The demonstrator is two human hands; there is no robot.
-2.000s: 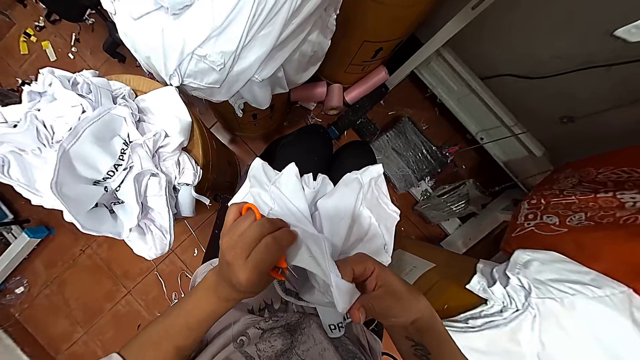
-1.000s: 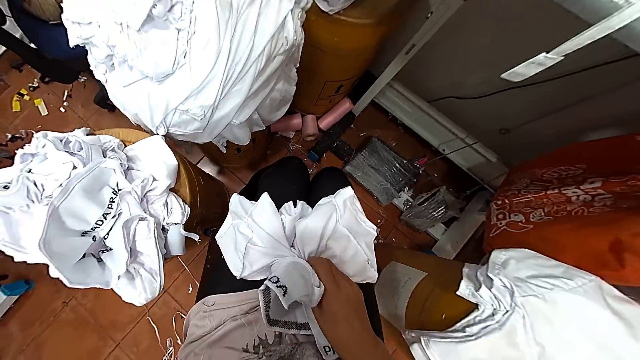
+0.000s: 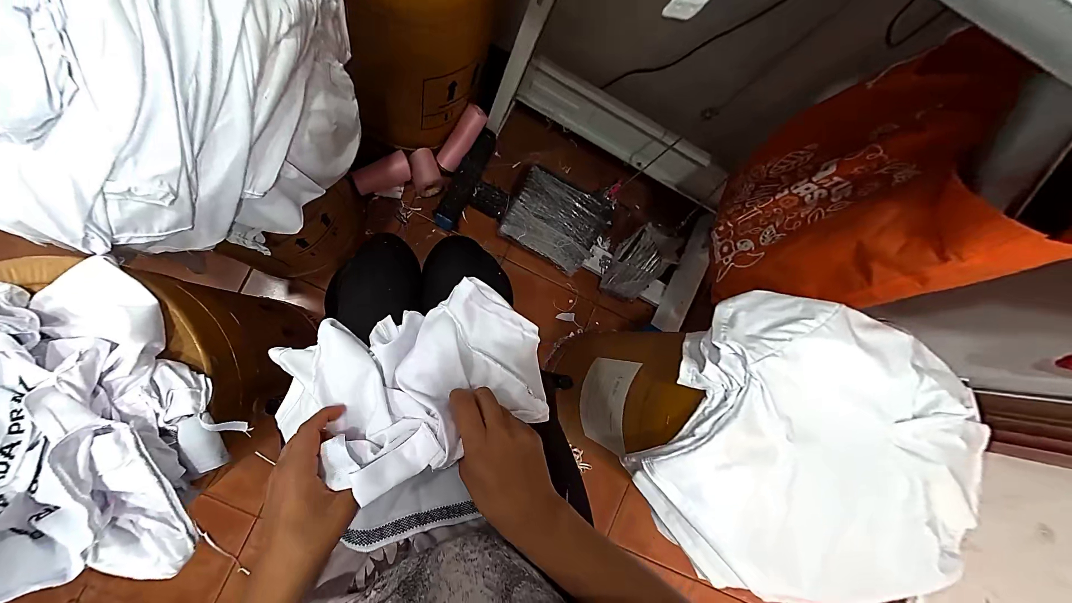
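A crumpled white fabric garment (image 3: pixel 419 377) lies across my lap, over black-clad knees (image 3: pixel 377 280). At its left edge, my left hand (image 3: pixel 310 477) pinches a folded strip of the cloth between thumb and fingers. On the garment's right part, my right hand (image 3: pixel 502 456) grips the fabric with bent fingers. A dark patterned band (image 3: pixel 410 526) runs along the garment's lower edge between my forearms. The orange-handled scissors are not visible now.
White garments lie heaped on drums at left (image 3: pixel 84 419) and upper left (image 3: pixel 209 126); another stack (image 3: pixel 829 452) covers a drum at right. Pink thread cones (image 3: pixel 425 167), a black pedal-like object (image 3: pixel 469 188) and plastic-wrapped packages (image 3: pixel 557 218) are on the tiled floor. An orange printed bag (image 3: pixel 871 184) stands at right.
The orange-handled scissors, in my left hand two seconds ago, are out of sight. My left hand, out of view one second ago, now holds the garment, which is spread lower across my lap.
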